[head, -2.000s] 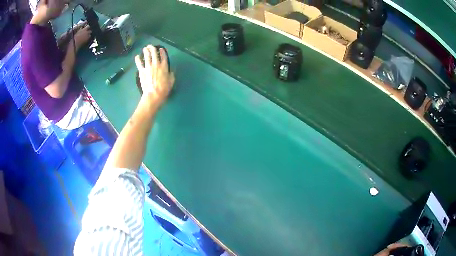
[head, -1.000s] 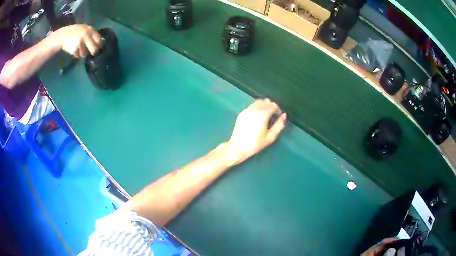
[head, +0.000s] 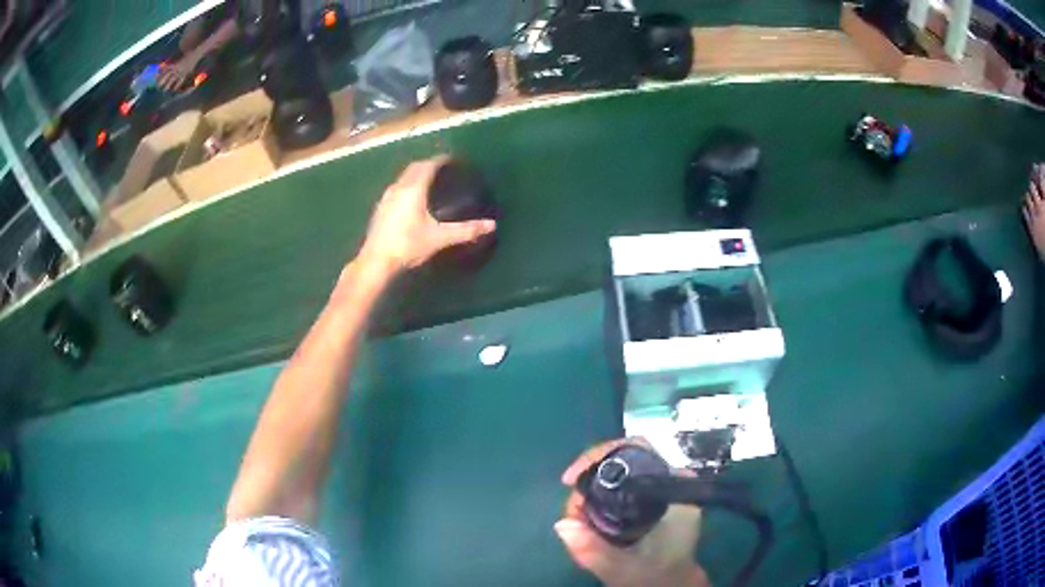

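Note:
My left hand (head: 403,224) is closed around the side of a black rounded unit housing (head: 464,206) on the dark green strip, left of centre. My right hand (head: 636,539) holds the black electric screwdriver (head: 626,491) upright, seen from its top end, with its cord (head: 745,510) looping to the right. The screwdriver is at the front of the white screw feeder (head: 697,292). Its tip is hidden below the hand. A small white piece (head: 493,354) lies on the green surface between the left hand and the feeder.
Another housing (head: 723,175) stands behind the feeder, and two more (head: 141,294) are at the left. A black ring-like part (head: 955,296) lies right. A small part with blue (head: 880,138) is on the strip. A blue crate (head: 995,516) is at lower right. Another person's hand (head: 1037,212) shows at the right edge.
The view has turned right, bringing the feeder to the centre. My left hand has left the housing near the neighbouring worker, crossed the bench empty, and taken hold of another housing on the strip.

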